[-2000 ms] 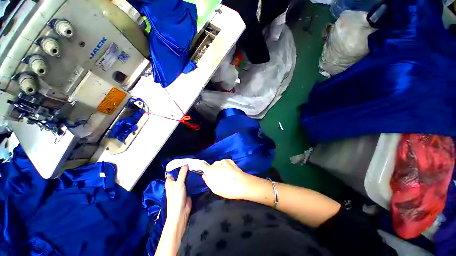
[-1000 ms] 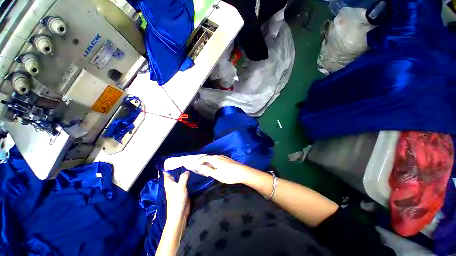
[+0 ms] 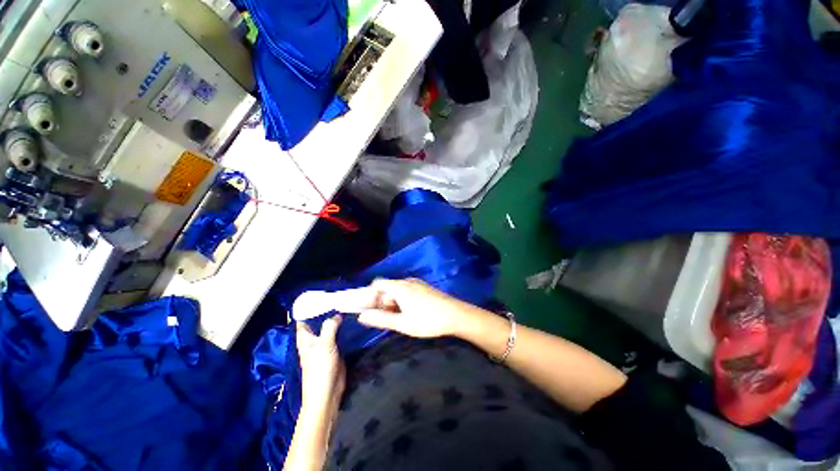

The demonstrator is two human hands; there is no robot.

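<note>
A smooth white foam cup lies between my hands above my lap, at the edge of the shiny royal blue satin garment. My left hand is below the cup's left end, fingertips against it and the blue cloth. My right hand pinches the cup's right end between thumb and fingers. Whether a small tool is in my fingers cannot be told. The garment spreads over my lap and behind my hands, and part of it is hidden by them.
An off-white overlock machine stands on a white table at left, with folded blue cloth and a red cord. A blue pile is lower left. Right are a bin, red bag and blue cloth.
My right hand moved off the top of the cup to its right end, and more white surface shows. The whole view shifted slightly, moving the machine left.
</note>
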